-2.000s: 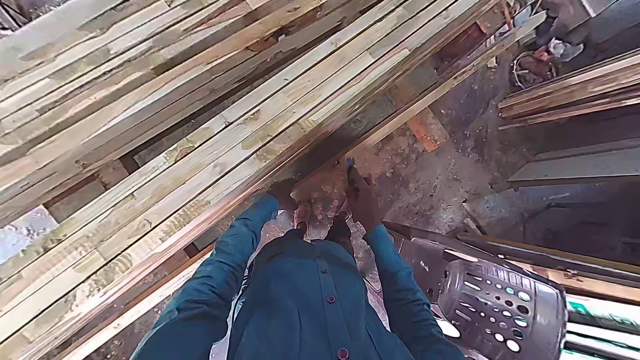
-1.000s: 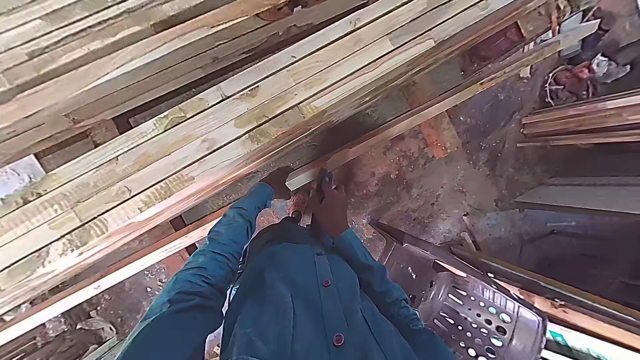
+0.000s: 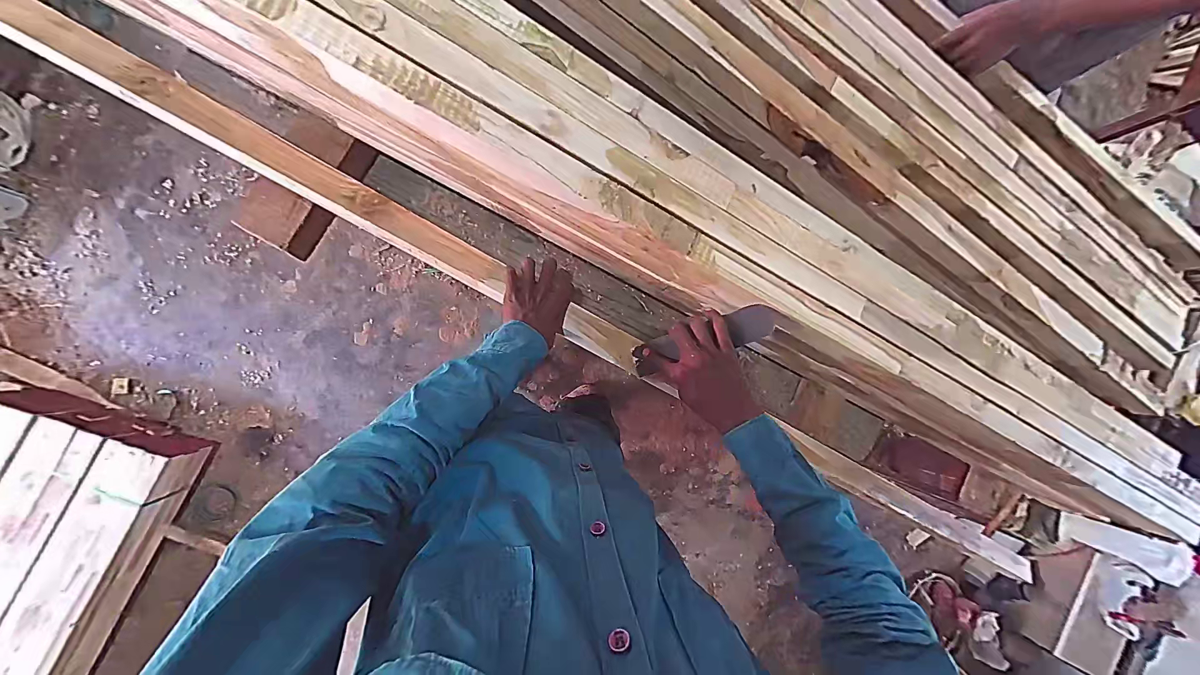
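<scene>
My left hand [image 3: 539,298] lies over a long, narrow wooden strip [image 3: 375,208], its fingers bent across the top face. To its right, my right hand [image 3: 703,361] is closed around a grey tool with a broad flat end [image 3: 750,323]; what kind of tool it is I cannot tell. That tool lies slantwise over the strip, and a dark end of it shows by my thumb. The strip runs from the upper left to the lower right, beside a bundle of long wooden boards [image 3: 656,216]. Whether my left fingers grip the strip or only rest on it is unclear.
Another person's hand [image 3: 984,37] touches the boards at the upper right. A short wooden block [image 3: 300,202] sits beneath the strip. Debris and cloth [image 3: 966,609] lie at the lower right, and a frame with pale slats [image 3: 75,497] stands at the lower left. The floor is littered with chips.
The view has swung strongly. My hands, previously close together near the strip's end, now lie apart along its length. The tool's broad flat end now shows in my right hand.
</scene>
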